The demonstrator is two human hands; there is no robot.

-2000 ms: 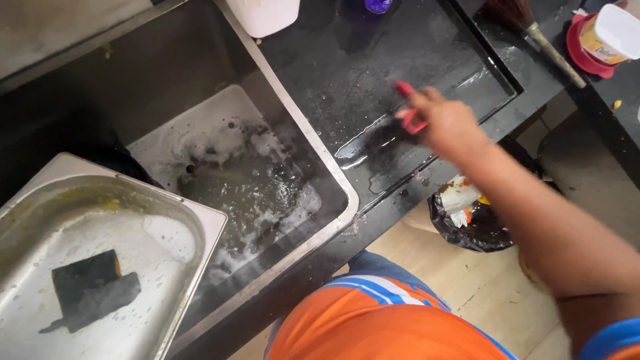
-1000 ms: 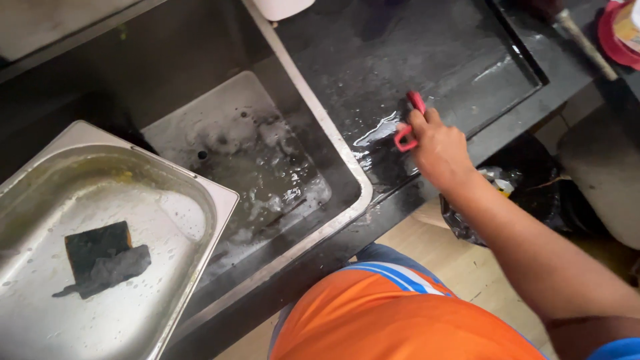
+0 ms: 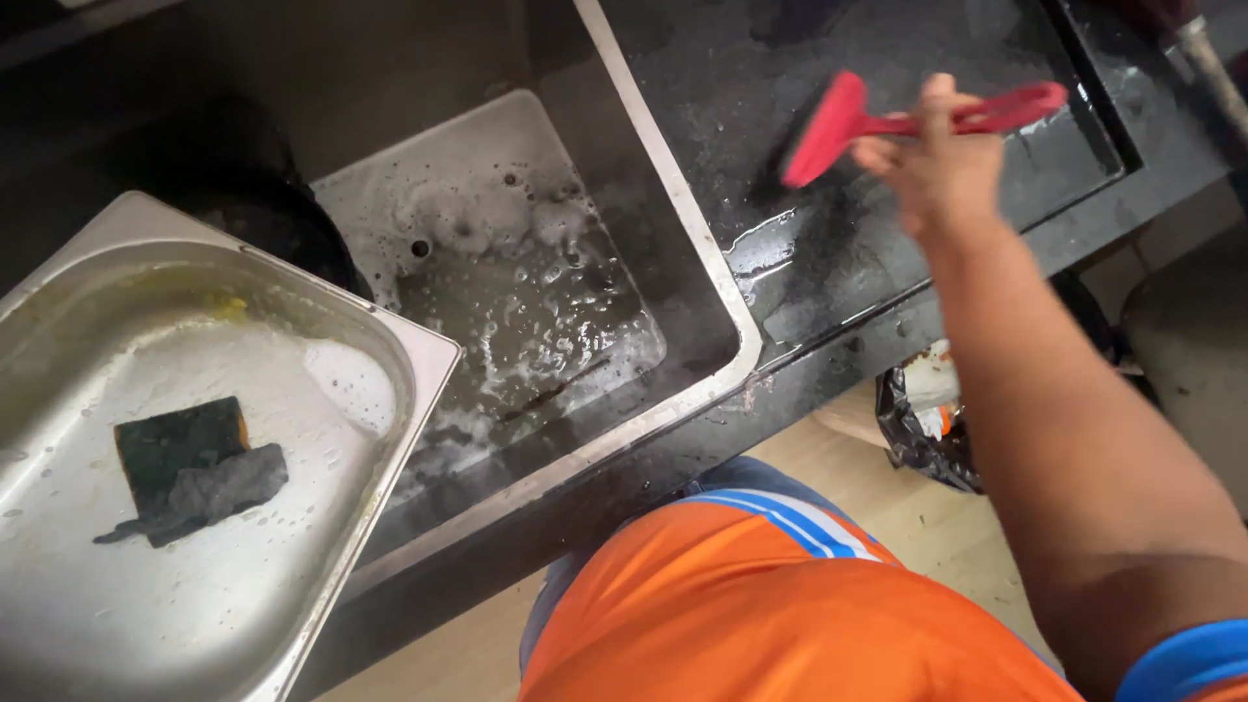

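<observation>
My right hand (image 3: pixel 941 161) grips the handle of a red squeegee (image 3: pixel 829 132), whose head points left over the wet black countertop (image 3: pixel 877 234). A puddle shines just below the squeegee's head. My left hand is out of view. To the left lies the sink basin (image 3: pixel 507 292), holding soapy, greyish water. A stainless steel food pan (image 3: pixel 390 341) stands over the sink's left side. Inside it a green scouring sponge (image 3: pixel 185 439) lies partly under a dark grey wet cloth or steel-wool-like pad (image 3: pixel 229 483), with foam in the pan's corner.
A dark round pan (image 3: pixel 283 229) sits in the sink behind the steel food pan. Below the counter's front edge stands a bin with a black liner (image 3: pixel 926 439) holding waste. A brush with a pale handle (image 3: pixel 1214 73) lies at the upper right. A raised ridge borders the draining area.
My right hand has moved up and away from the counter's front edge, and the squeegee has turned so that its head shows clearly on the left.
</observation>
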